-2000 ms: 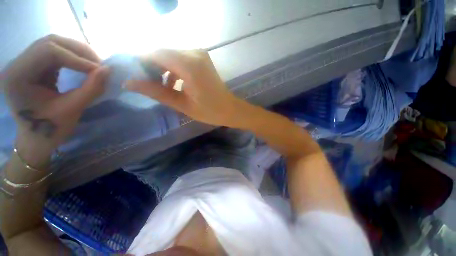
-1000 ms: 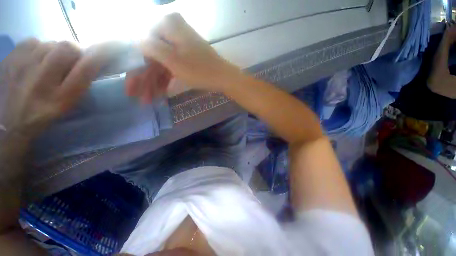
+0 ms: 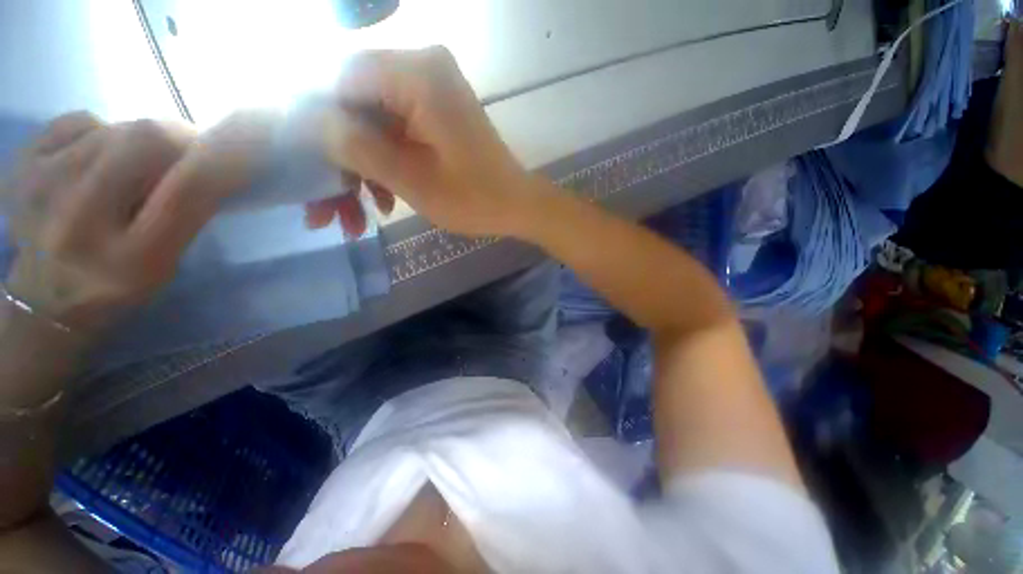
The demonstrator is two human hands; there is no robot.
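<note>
A light blue fabric piece (image 3: 269, 264) lies over the table's front edge at the left, under and between my hands. My left hand (image 3: 112, 207) lies on its upper left part, fingers bent and slightly blurred. My right hand (image 3: 409, 135) is at the fabric's upper right edge, its thumb and finger pinched on it and the other fingers curled below. The fingertips and the fabric's upper edge are washed out by strong glare. A dark rounded part of the sewing machine head (image 3: 365, 11) shows at the top edge.
The grey table edge with a printed ruler (image 3: 673, 151) runs up to the right. A white tape (image 3: 869, 95) hangs over its right end. Bundles of light blue pieces (image 3: 825, 241) hang at the right. A blue perforated basket (image 3: 213, 482) is below the table. Another person's arm (image 3: 1006, 123) shows at far right.
Since two seconds ago, the fabric has gone from raised and folded between my hands to flat over the table edge. In the last second, my right hand has shifted slightly down and right.
</note>
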